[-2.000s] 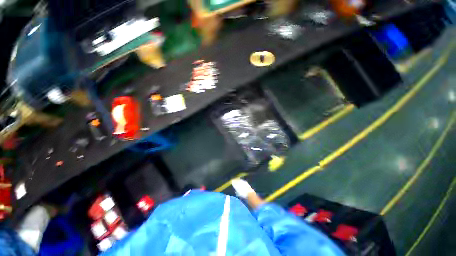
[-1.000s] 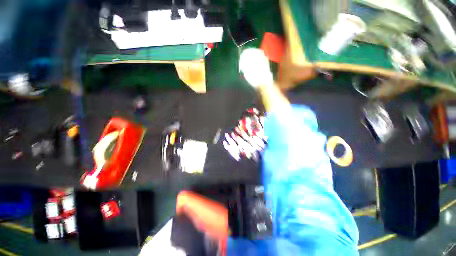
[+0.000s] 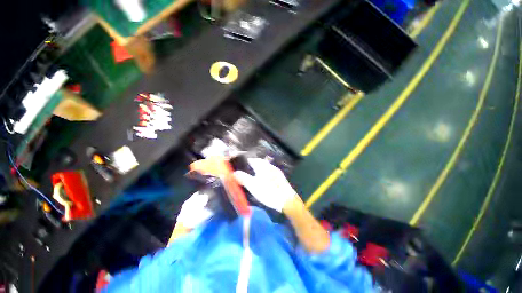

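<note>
A blurred orange-and-black object (image 3: 233,191) is between my hands, close in front of my blue jacket. An orange strip runs along its far and right sides, with a dark part on the left. My left hand (image 3: 193,212), white-gloved, holds its left side. My right hand (image 3: 268,184), also white-gloved, has its fingers at the right orange edge. Blur hides the exact finger positions. A black tray (image 3: 277,144) with shiny, clear-wrapped contents lies just beyond the hands.
The black bench (image 3: 189,74) runs diagonally. On it are a yellow tape roll (image 3: 224,72), a pile of red and white items (image 3: 153,116), a white pad (image 3: 123,159) and a red tape dispenser (image 3: 73,196). Black bins stand below; yellow lines cross the green floor at right.
My right hand has come back from the green shelf to the orange-and-black object. The view has turned right and tilted, and the object now lies over the black tray's near side.
</note>
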